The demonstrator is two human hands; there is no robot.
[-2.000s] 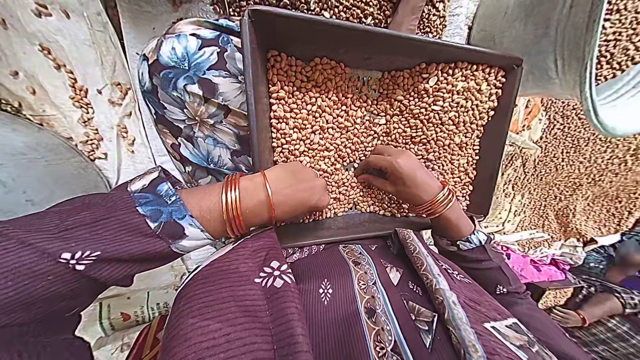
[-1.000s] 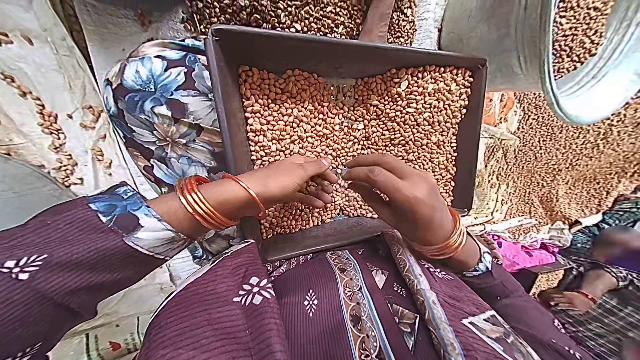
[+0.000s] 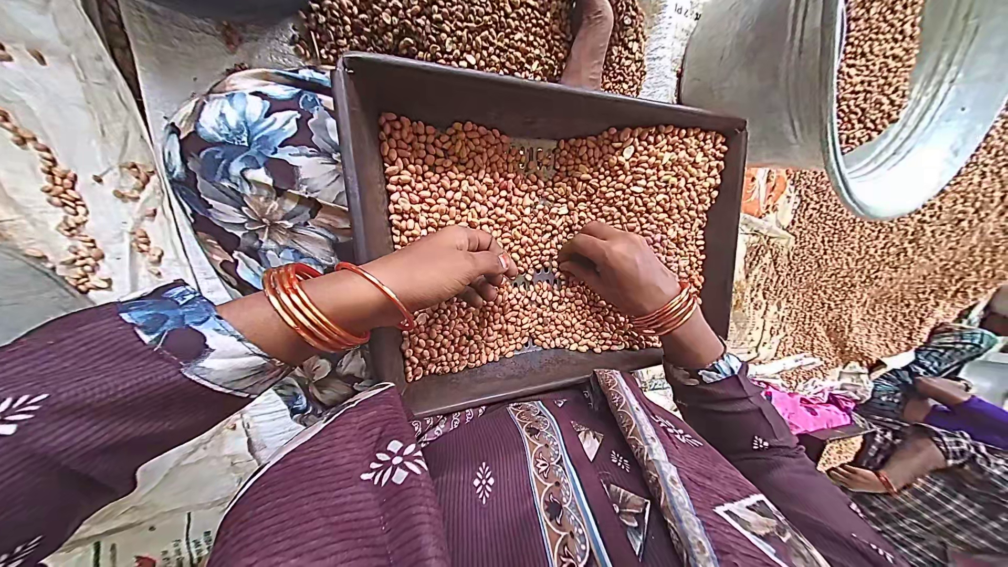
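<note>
A dark metal tray [image 3: 543,101] with raised walls rests across my lap, filled with shelled peanuts [image 3: 630,173]. Small patches of its bottom show through at the top middle and between my hands. My left hand [image 3: 449,272], with orange and gold bangles at the wrist, is over the left middle of the peanuts, fingers curled and fingertips close together. Whether it holds a peanut cannot be told. My right hand [image 3: 618,266], also with bangles, is bent down to the peanuts right of the middle, its fingertips at their surface. A gap separates the two hands.
A large metal pot [image 3: 756,79] lies tilted at the upper right, with peanuts inside. Peanuts [image 3: 843,276] are spread widely on the right and darker ones [image 3: 441,35] beyond the tray. Sacking [image 3: 55,205] with scattered peanuts lies left. Another person's hand [image 3: 858,478] is at lower right.
One second ago my hands were nearly together above the tray; now they are apart, with the right one lowered to the peanuts. The view has shifted somewhat.
</note>
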